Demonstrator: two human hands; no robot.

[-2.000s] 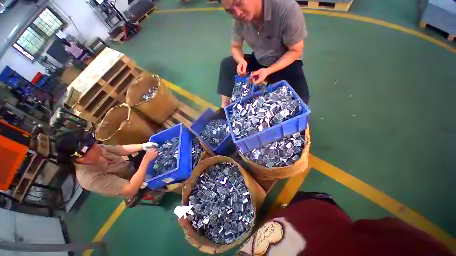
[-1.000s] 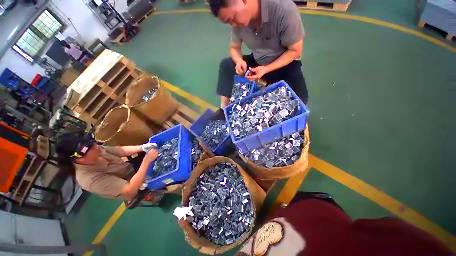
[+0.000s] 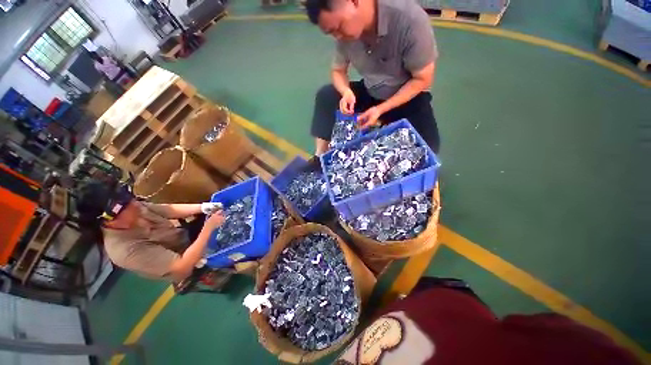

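Neither of my hands is in the picture; only my dark red clothing shows at the bottom right. Nearest in front of me stands a round cardboard drum (image 3: 268,338) full of small grey metal parts (image 3: 314,289). A white crumpled glove or rag (image 3: 257,302) lies on its left rim. To its right, a second drum (image 3: 400,247) holds more parts, and a large blue crate (image 3: 389,196) heaped with parts sits on top of it.
A person in a cap (image 3: 153,239) reaches into a blue crate (image 3: 262,221) at left. A seated person in a grey polo (image 3: 400,60) handles something small over a small blue bin. Two more drums (image 3: 227,150) and stacked pallets (image 3: 146,117) stand behind. Yellow lines cross the green floor.
The person in the polo has lowered their head since the oldest frame, and their hands have moved slightly apart since the last one. The view has shifted slightly.
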